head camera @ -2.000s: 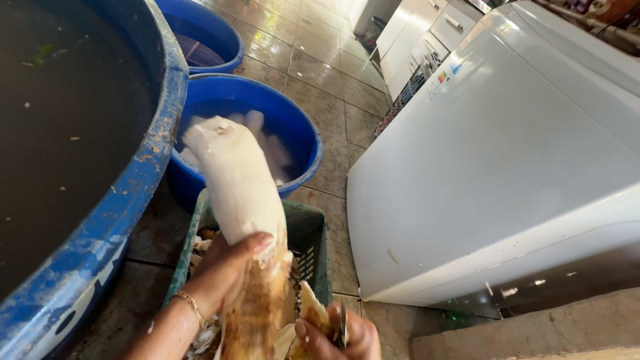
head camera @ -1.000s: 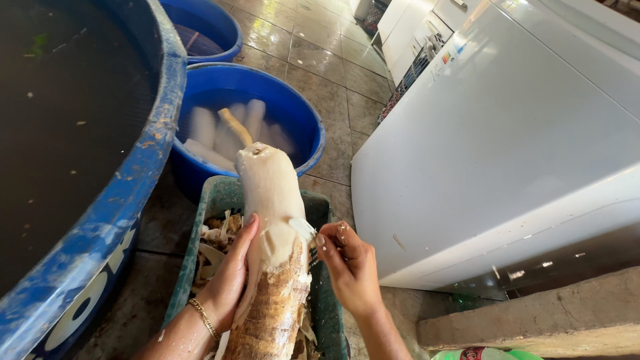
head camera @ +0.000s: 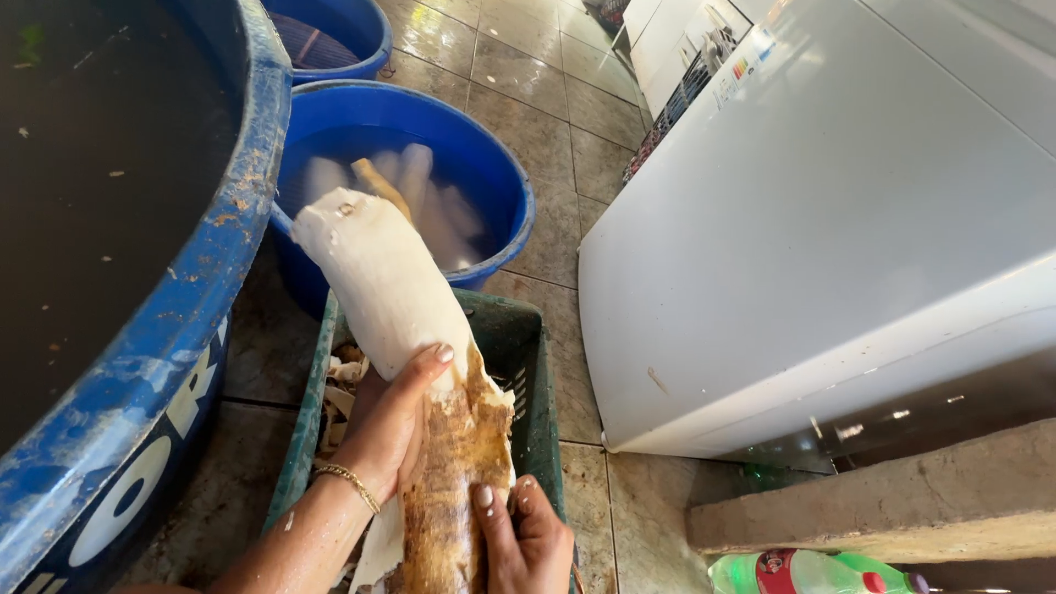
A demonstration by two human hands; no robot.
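A thick cassava root (head camera: 388, 289) slants across the middle of the view. Its upper part is peeled white, while brown bark still covers the lower part, with a loose flap of peel at its left. My left hand (head camera: 396, 429), a gold-coloured bracelet on its wrist, grips the root around its left side, thumb on the white flesh. My right hand (head camera: 528, 536) has its thumb on the bark lower down at the right side; whether it holds a tool is hidden. Beneath lies a green plastic crate (head camera: 540, 412) with peelings (head camera: 338, 396) in it.
A large blue tank (head camera: 223, 239) of murky water fills the left. Beyond the crate, a blue tub (head camera: 503, 165) holds pale root pieces (head camera: 417, 177) in water; another blue tub (head camera: 384, 33) stands behind. At right are a white appliance (head camera: 784, 247), a ledge (head camera: 874, 487) and plastic bottles (head camera: 767, 573).
My right hand has moved down along the root from the edge of the white flesh to the bark. The root's upper end has swung to the left, and my left hand still grips it.
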